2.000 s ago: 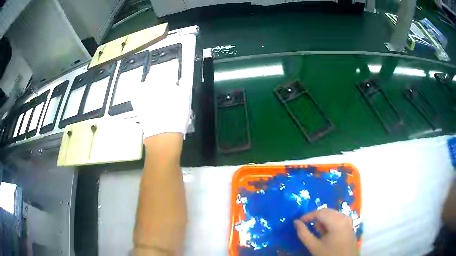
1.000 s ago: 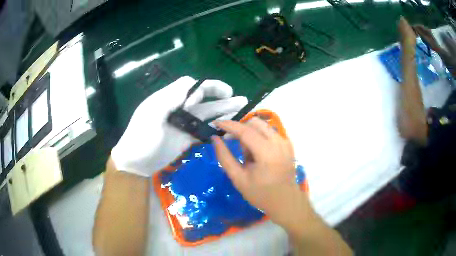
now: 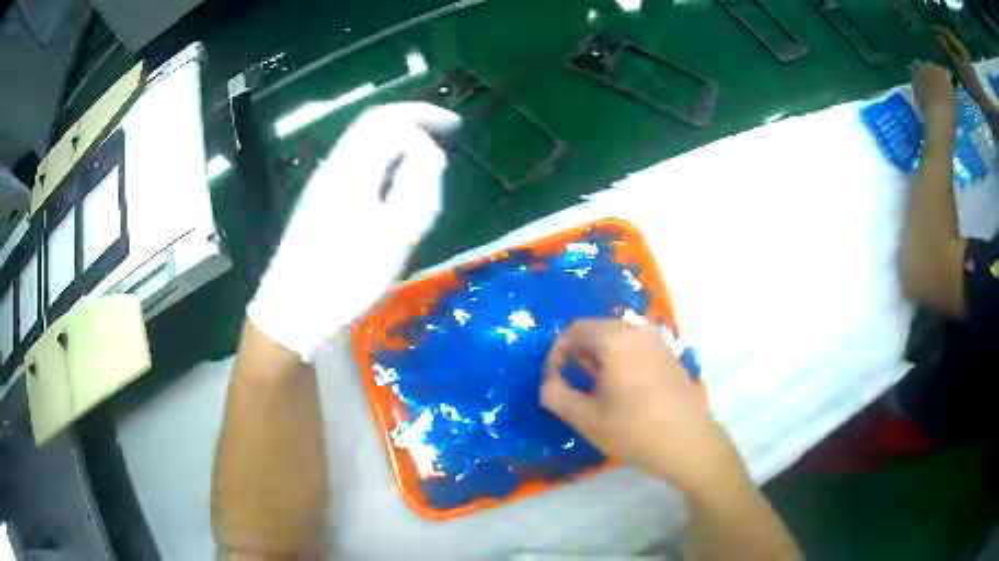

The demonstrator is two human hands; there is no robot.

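Observation:
An orange tray (image 3: pixel 391 458) holds a heap of small blue and shiny parts (image 3: pixel 493 362). My bare right hand (image 3: pixel 630 400) is over the right side of the heap, thumb and fingertips together; whether a part is between them cannot be told. My white-gloved left hand (image 3: pixel 367 214) is blurred above the belt, beyond the tray's left end. Its fingers are beside a black phone frame (image 3: pixel 537 175) lying on the green belt; whether they touch it or hold anything is unclear.
Other phone frames (image 3: pixel 701 110) lie farther along the green belt (image 3: pixel 624 148). A white fixture (image 3: pixel 181 164) with phone-shaped places and cream plates (image 3: pixel 93 367) is at left. Another person's arm (image 3: pixel 931 219) is at right by blue gridded trays (image 3: pixel 893 129). A white cover (image 3: pixel 756 241) lies under the tray.
One second ago both hands held a black phone frame above the tray. My left hand has since moved out over the belt; my right hand has moved down to the heap.

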